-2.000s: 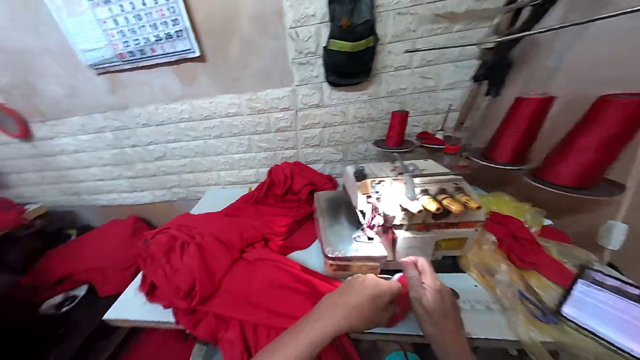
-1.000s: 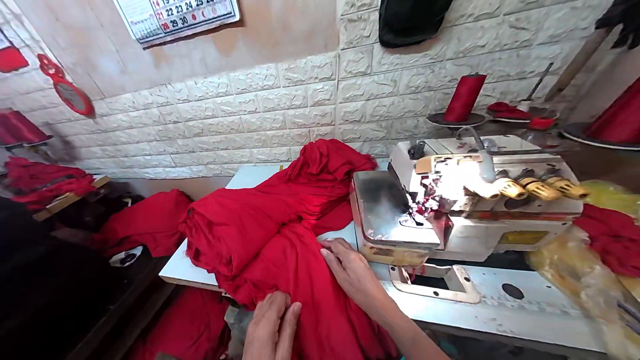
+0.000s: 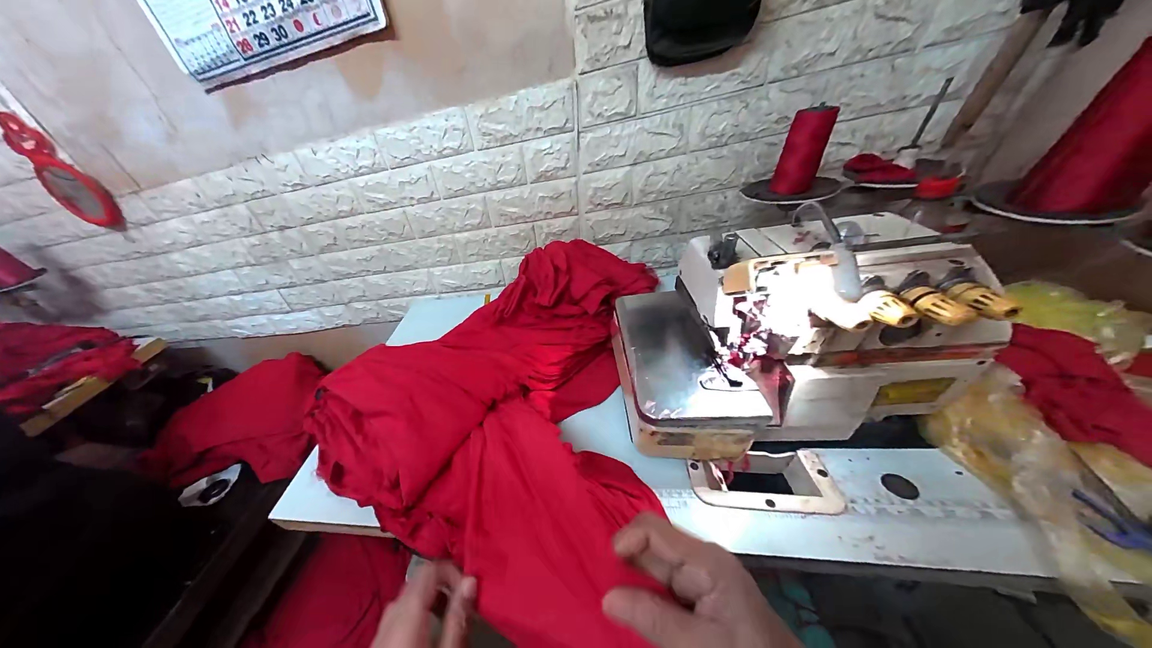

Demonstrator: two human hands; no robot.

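A large heap of red fabric [image 3: 423,387] lies on the white sewing table [image 3: 621,441] and hangs over its front edge. My left hand [image 3: 427,607] is at the bottom of the view by the left edge of the hanging cloth, fingers bent; whether it pinches the cloth is unclear. Over the right part of the cloth is my right hand [image 3: 688,585], its thumb and fingers apart and slightly blurred. Beyond it stands an overlock sewing machine [image 3: 846,342] with its lamp lit, a metal plate [image 3: 688,360] and yellow tension knobs [image 3: 927,297].
Red thread cones [image 3: 804,153] stand behind the machine and at the far right. A clear plastic bag [image 3: 1017,459] and red cloth [image 3: 1075,391] lie right of it. More red fabric [image 3: 247,418] is at left, beside dark furniture. The brick-pattern wall [image 3: 432,207] closes off the back.
Two seconds ago both hands were together in front of the machine, with a bit of red cloth between them. They have since moved left to the large red fabric and are now apart. The view has swung left.
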